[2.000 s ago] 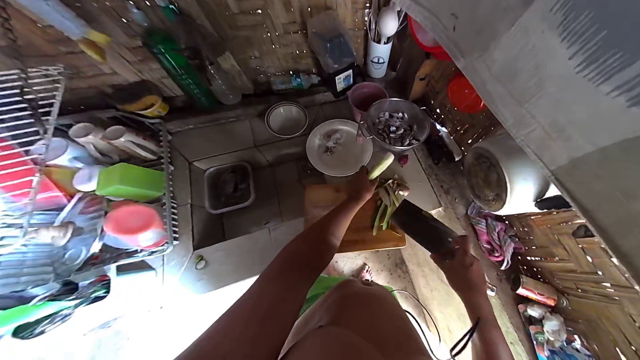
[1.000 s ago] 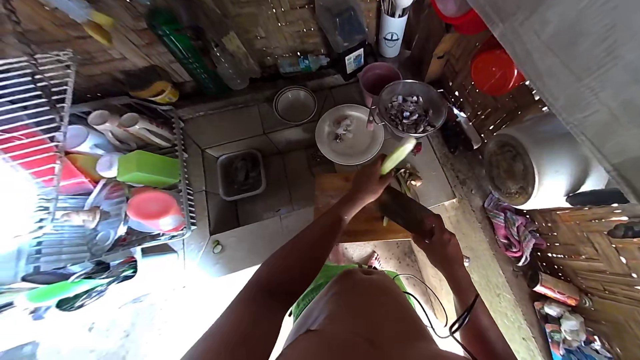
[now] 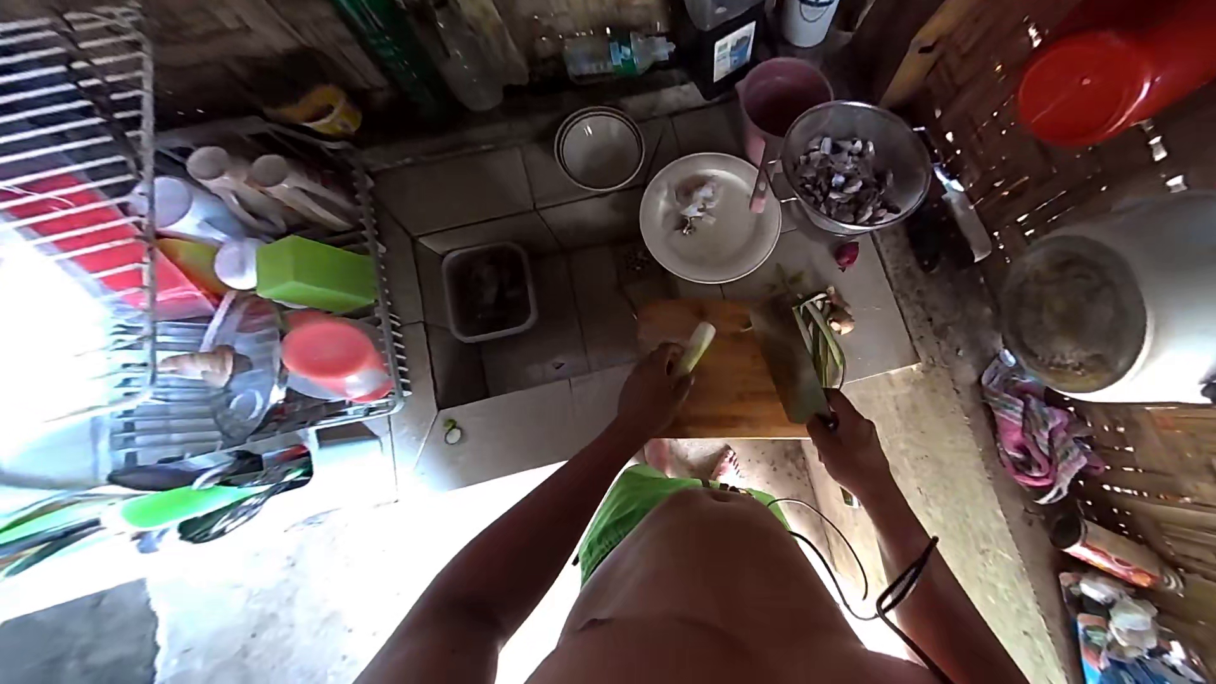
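My left hand (image 3: pixel 654 389) holds a pale green vegetable piece (image 3: pixel 697 349) above the left part of a wooden cutting board (image 3: pixel 722 399). In my right hand (image 3: pixel 847 439) is the handle of a wide-bladed cleaver (image 3: pixel 790 366), its blade over the board's right side. Green stalks (image 3: pixel 825 342) lie beside the blade, partly hidden by it, near some root pieces (image 3: pixel 838 310). Behind the board stands a white plate (image 3: pixel 714 256) with small pale scraps. A metal strainer (image 3: pixel 907 157) holding chopped greyish pieces sits to its right, and a small red onion (image 3: pixel 846 254) lies below the strainer.
A tiled sink with a plastic tub (image 3: pixel 489 293) lies left of the board. Beyond are stacked bowls (image 3: pixel 599 149) and a pink pitcher (image 3: pixel 784 95). A dish rack (image 3: pixel 389 323) stands left; a knife (image 3: pixel 967 223) and a large pot (image 3: pixel 1140 294) are at right.
My left hand has moved left with the pale vegetable piece, away from the cleaver. The cleaver has swung to the board's right side, near the green stalks. The view has moved closer.
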